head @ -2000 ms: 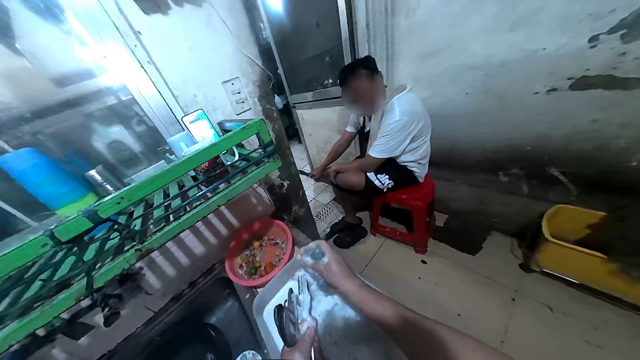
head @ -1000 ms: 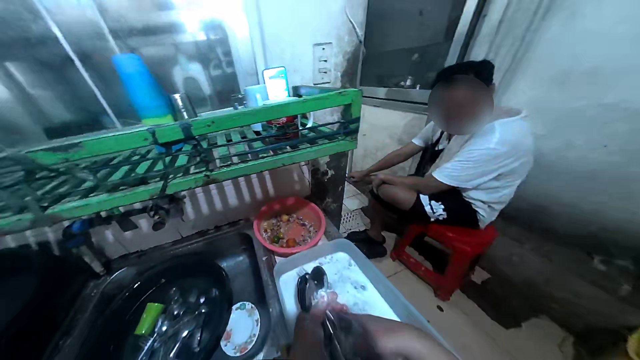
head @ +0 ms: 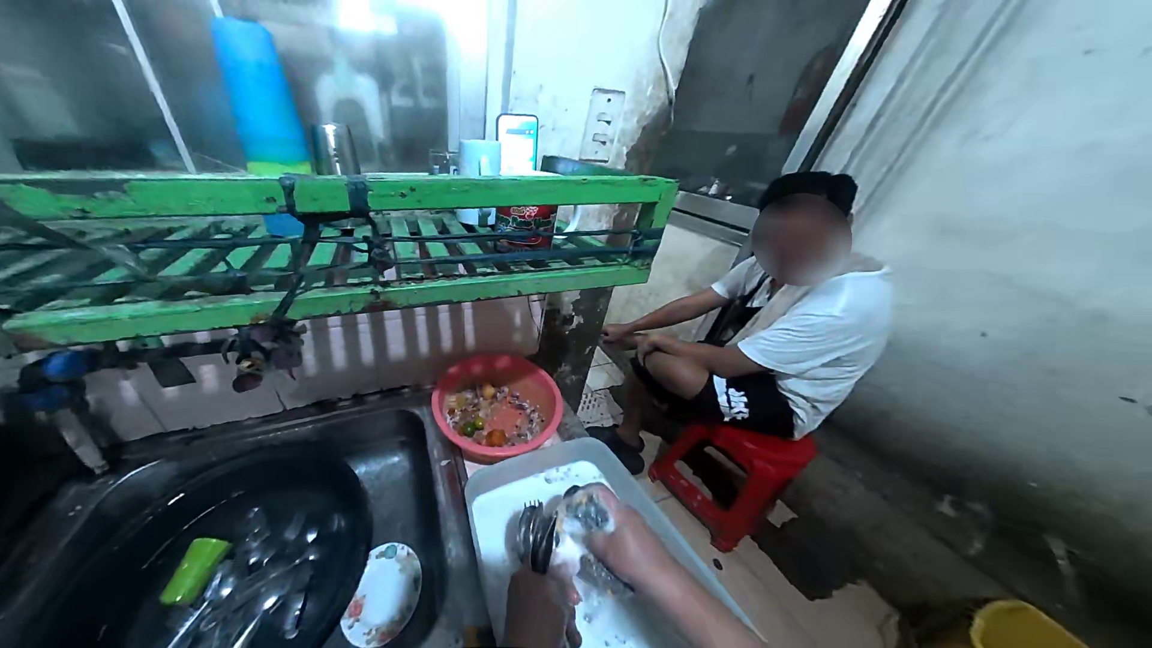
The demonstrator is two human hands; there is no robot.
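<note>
My left hand (head: 537, 601) grips a bunch of metal forks and other cutlery (head: 537, 537), tines pointing up, above a white plastic basin (head: 498, 490) with suds in it. Against the cutlery, my right hand (head: 630, 544) presses a soapy scouring pad (head: 587, 513). In the sink at the left, a dark round tub (head: 346, 477) holds water, several spoons or forks (head: 256, 589) and a green object (head: 195, 571). A floral plate (head: 385, 589) leans beside that tub. Behind the white basin stands a red bowl (head: 438, 409) with food scraps.
A green slatted rack (head: 504, 191) above the sink carries a blue tumbler stack (head: 256, 85), a metal cup (head: 336, 148), a mug (head: 479, 158) and a phone (head: 517, 144). A person (head: 819, 333) sits on a red stool (head: 751, 468) at the right. Taps (head: 67, 387) are far left.
The view has swung left, bringing the sink into fuller sight. My hands stay together over the white basin, with the cutlery still held. The seated person remains on the stool.
</note>
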